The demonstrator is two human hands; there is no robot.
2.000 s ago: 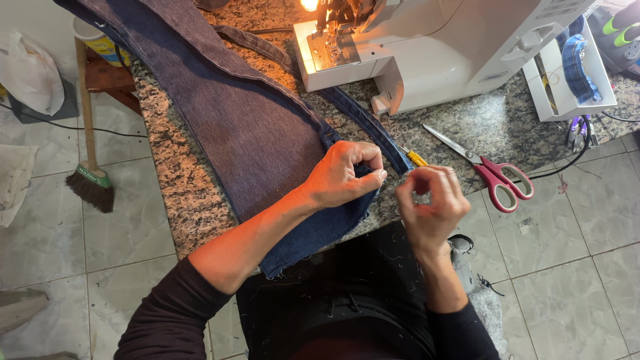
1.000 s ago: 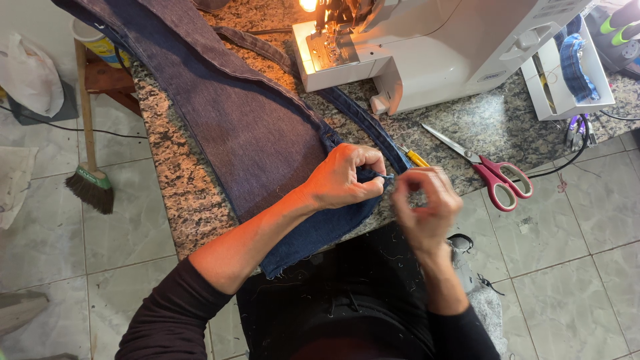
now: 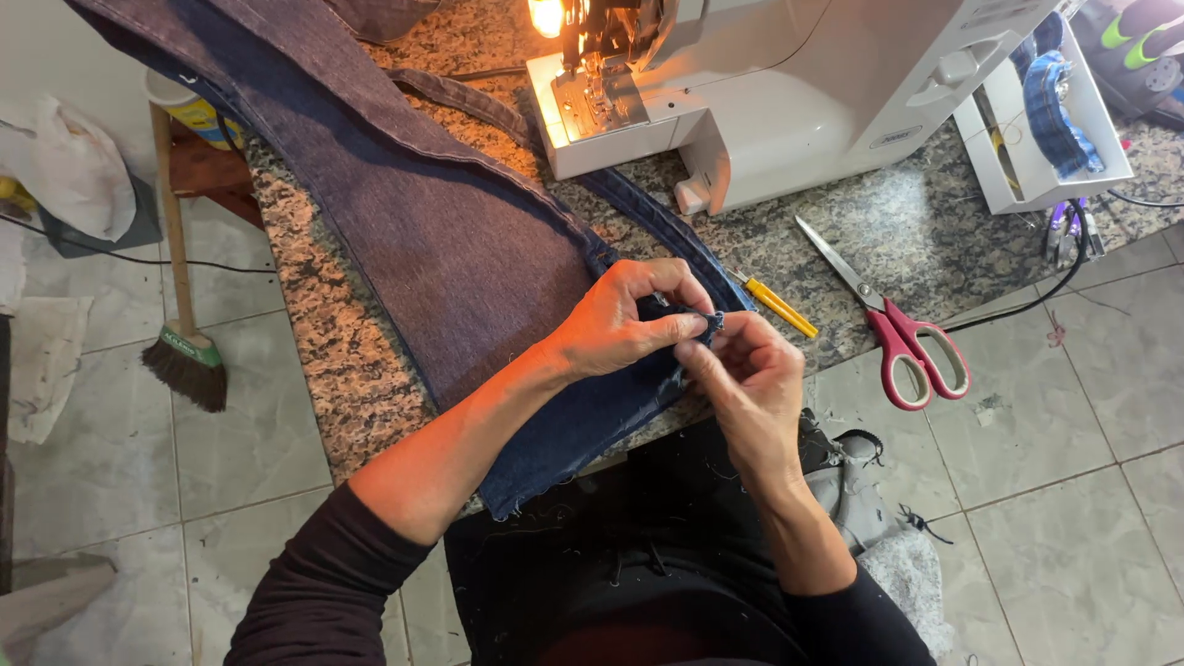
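A long piece of denim (image 3: 462,268), seemingly a trouser leg, lies across the granite worktop and hangs over its front edge near my lap. My left hand (image 3: 638,314) pinches a bunched, frayed edge of it between thumb and fingers. Close against it, my right hand (image 3: 754,370) has its thumb and fingertips on the same denim edge. Just beyond my right hand is a yellow-handled seam ripper (image 3: 780,307), beside a blue denim strip (image 3: 671,231). Red-handled scissors (image 3: 883,319) lie further right, their handles past the worktop's edge.
A white sewing machine (image 3: 768,92) with its lamp lit stands at the back of the granite worktop (image 3: 342,351). At the right are a white tray (image 3: 1004,176) holding denim scraps and a black cable (image 3: 1027,310). A broom (image 3: 185,351) stands left over the tiled floor.
My right hand, apart from my left two seconds ago, has come in to the denim edge. My left hand has stayed in about the same place.
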